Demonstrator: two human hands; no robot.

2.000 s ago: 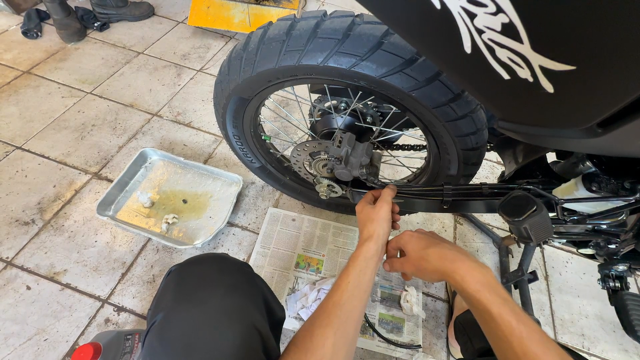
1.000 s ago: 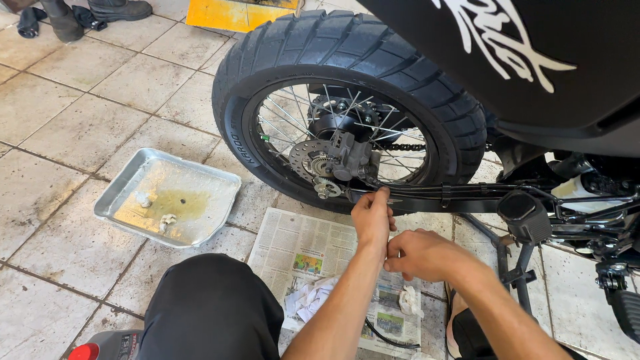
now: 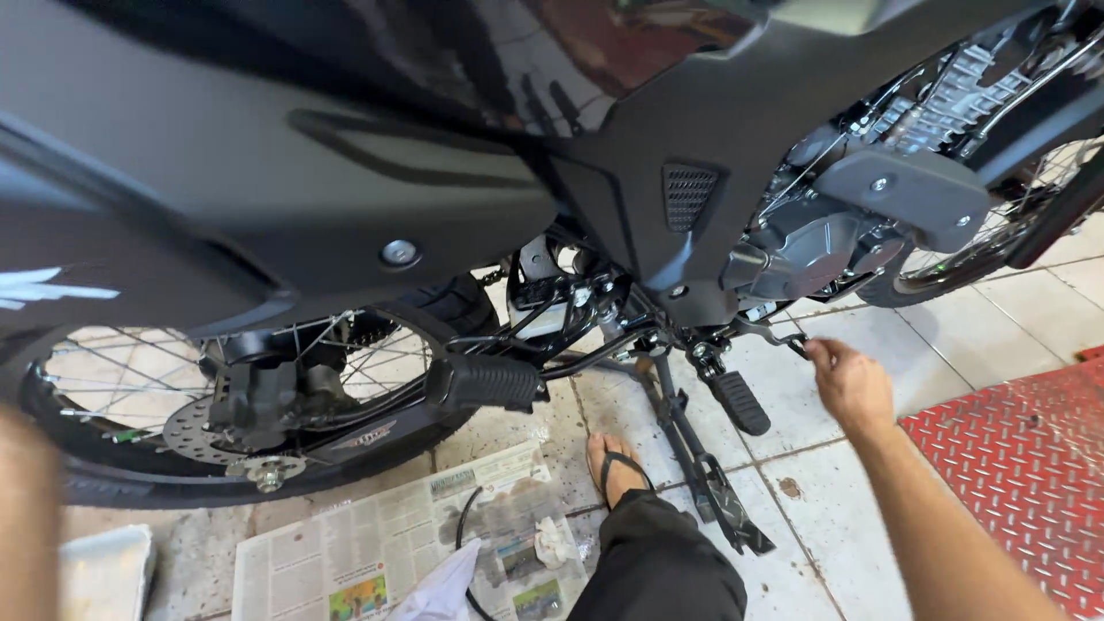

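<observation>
My right hand [image 3: 849,379] has its fingers closed on the tip of the motorcycle's brake pedal [image 3: 787,338], just below the engine [image 3: 798,254]. A rubber-topped rider footrest [image 3: 740,403] sticks out to the left of that hand. Only a blurred forearm shows at the left edge; my left hand itself is out of view. At the lower left is the rear wheel with its brake disc [image 3: 187,429] and caliper [image 3: 259,401]. A passenger footrest [image 3: 483,382] lies between the wheel and the stand [image 3: 681,431].
Newspaper [image 3: 293,552] lies on the tiled floor, with a black hose [image 3: 464,522], a white cloth [image 3: 440,586] and crumpled tissue [image 3: 552,542] on it. A metal tray [image 3: 108,561] is at the lower left. Red tread plate [image 3: 1018,457] covers the floor at the right.
Both hands were together by the rear wheel's lower edge; now my right hand is at the brake pedal and my left hand is out of sight. The view has swung right, toward the engine.
</observation>
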